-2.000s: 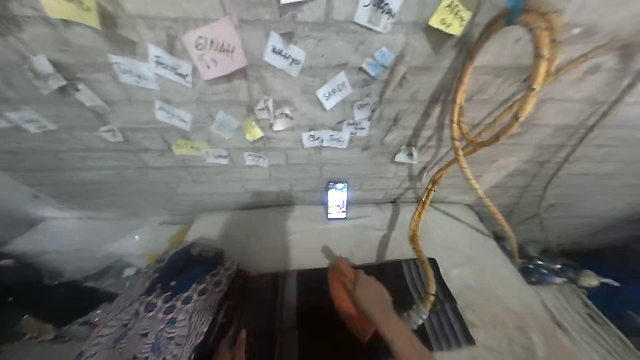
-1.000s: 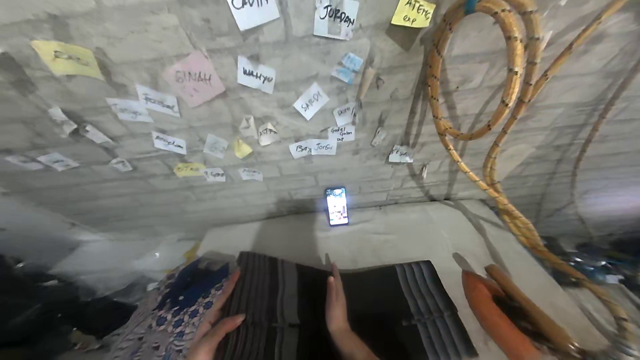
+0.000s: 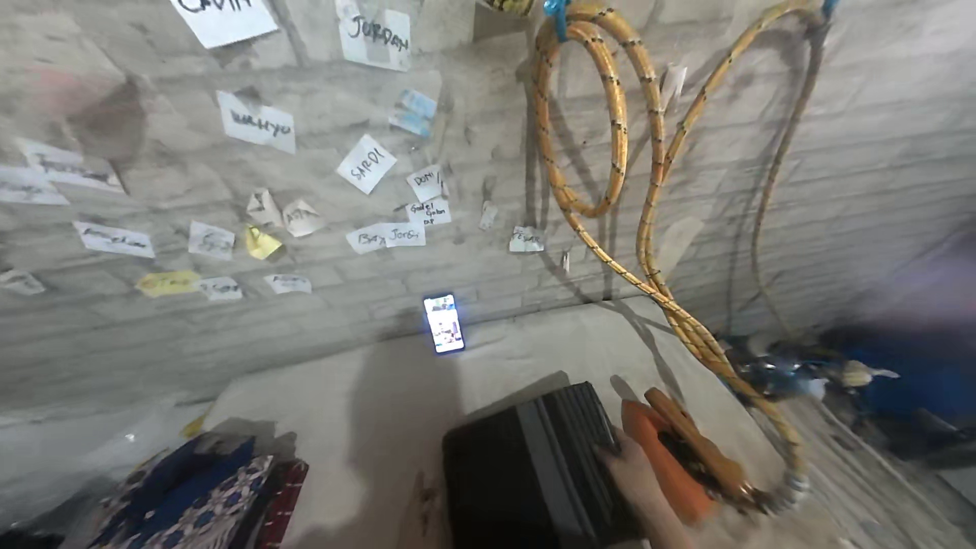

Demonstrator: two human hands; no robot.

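A dark folded cloth with grey stripes (image 3: 534,465) lies on the pale padded surface. My right hand (image 3: 637,473) grips its striped right edge, the fingers partly hidden by the folds. My left hand (image 3: 427,511) is at the cloth's left side, low in view and blurred; its fingers cannot be made out well. Just right of my right hand rests an orange iron (image 3: 659,457) with a brown handle, joined to a yellow patterned hose or cord (image 3: 709,347). At the lower left is a stack of patterned folded cloths (image 3: 198,488), blue, white and red.
A lit phone (image 3: 444,323) leans against the whitewashed brick wall (image 3: 473,91). Many handwritten paper notes hang on that wall. The hose loops from blue ties at the upper right. Plastic wrapping (image 3: 99,435) lies at the left, and blurred clutter (image 3: 793,374) beyond the right edge.
Two seconds ago my right hand held the orange iron on the cloth; a second ago the iron stood at the right. The cloth, then spread wide, is now folded narrower. The view has shifted.
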